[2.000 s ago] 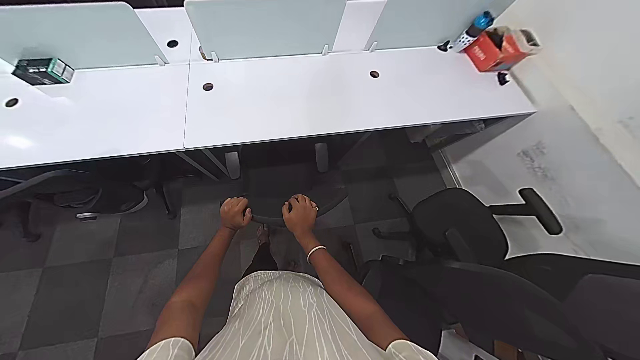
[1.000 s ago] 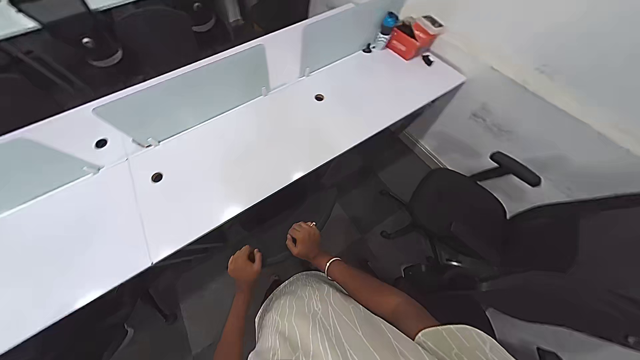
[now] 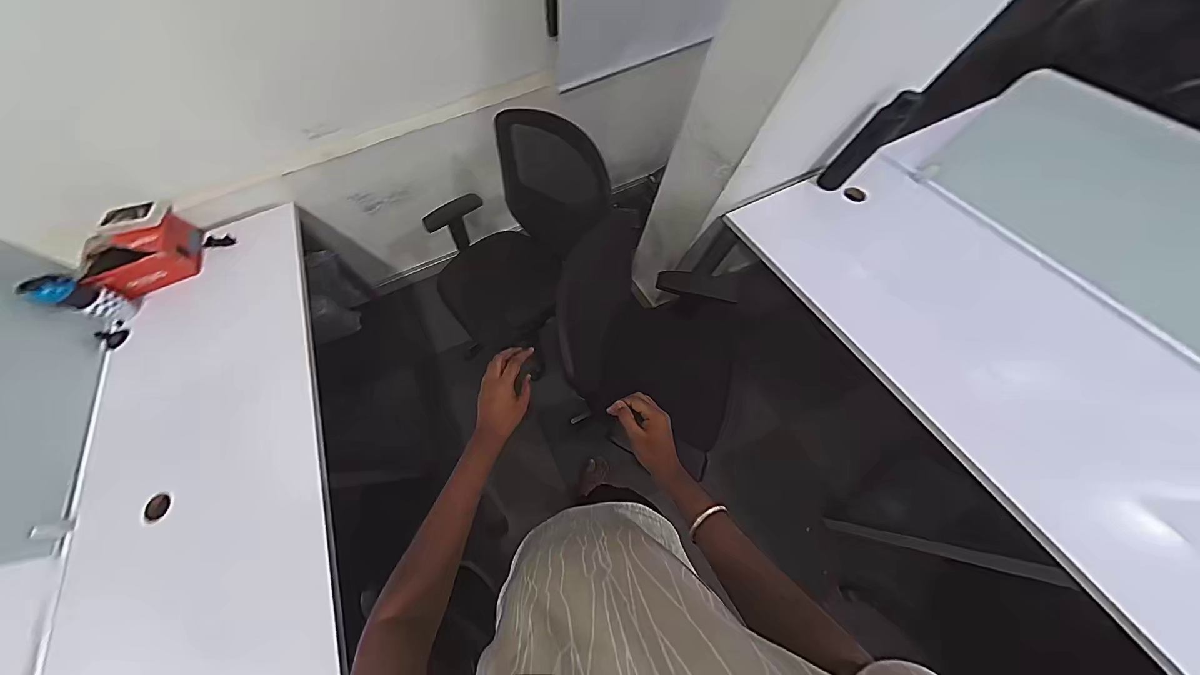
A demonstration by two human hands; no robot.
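My left hand (image 3: 504,394) is raised over the floor with its fingers apart and nothing in it. To its right, my right hand (image 3: 647,433) has loosely curled fingers, also holding nothing; a pale bangle (image 3: 707,521) is on that wrist. Just beyond both hands stand two black office chairs: one with a mesh back (image 3: 553,169) and an armrest near the wall, and a nearer dark one (image 3: 600,300), whose backrest rises between and beyond my hands. Neither hand touches a chair.
A white desk (image 3: 234,422) runs along the left, bearing an open red box (image 3: 155,258) and a blue-topped bottle (image 3: 52,289). Another white desk (image 3: 984,347) with a frosted divider (image 3: 1078,187) stands right. A wall and a pillar (image 3: 722,141) close off the far side.
Two seconds ago both hands gripped the top of a dark chair back at the desk; they have let go. The view has swung far to the right, toward the wall and the other chairs.
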